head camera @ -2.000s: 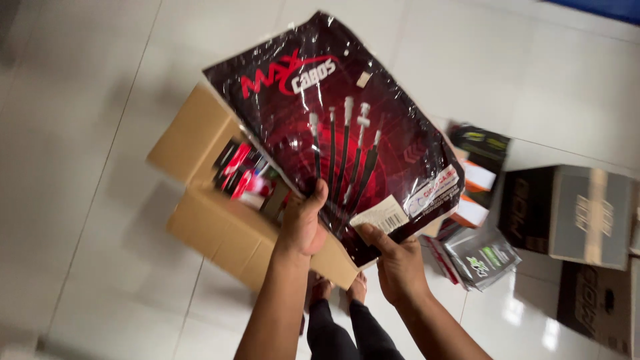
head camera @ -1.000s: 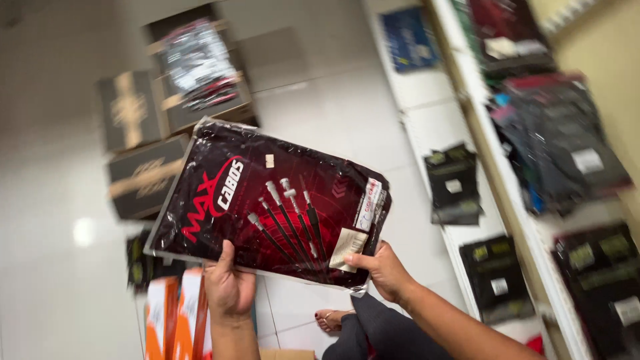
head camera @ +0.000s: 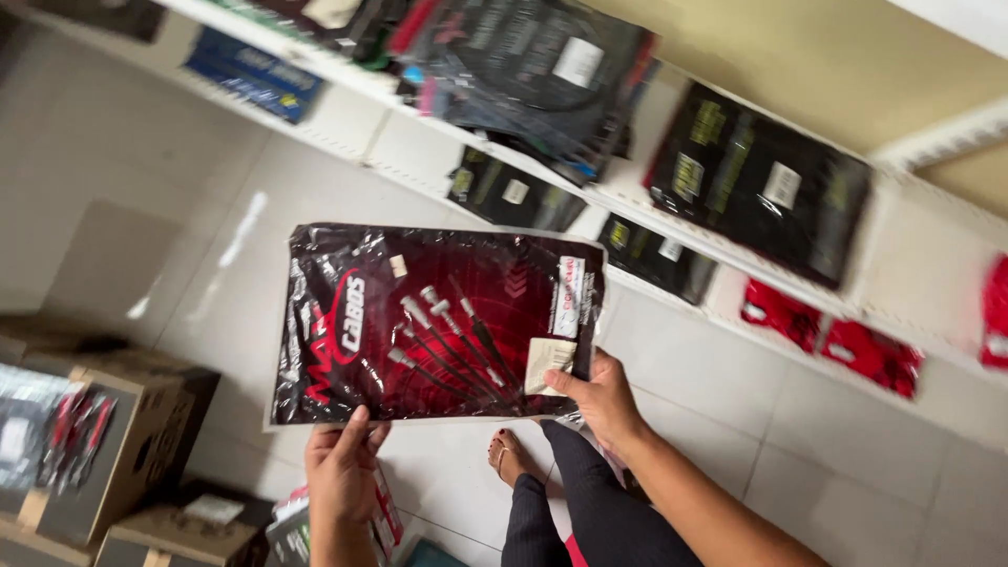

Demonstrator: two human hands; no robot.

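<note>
A flat plastic packet [head camera: 465,315], dark red and black with printed cables and the name Max Cabos, spans the middle of the view. My left hand [head camera: 344,465] pinches its lower left edge, thumb on top. At the lower right corner my right hand [head camera: 600,394] grips it, the thumb on a pale barcode sticker [head camera: 549,364]. Both hands hold the packet face up above the tiled floor.
White shelves [head camera: 906,260] cross the upper right, bearing stacked dark packets [head camera: 760,185], a pile of grey packets [head camera: 535,79] and red packets [head camera: 870,354]. Cardboard boxes [head camera: 150,441] stand at lower left, packets on top. My sandalled foot [head camera: 508,457] is below.
The view has turned a lot, from the boxes on the floor to the shelves. Both hands still hold the packet, which was tilted and now lies nearly level across the view.
</note>
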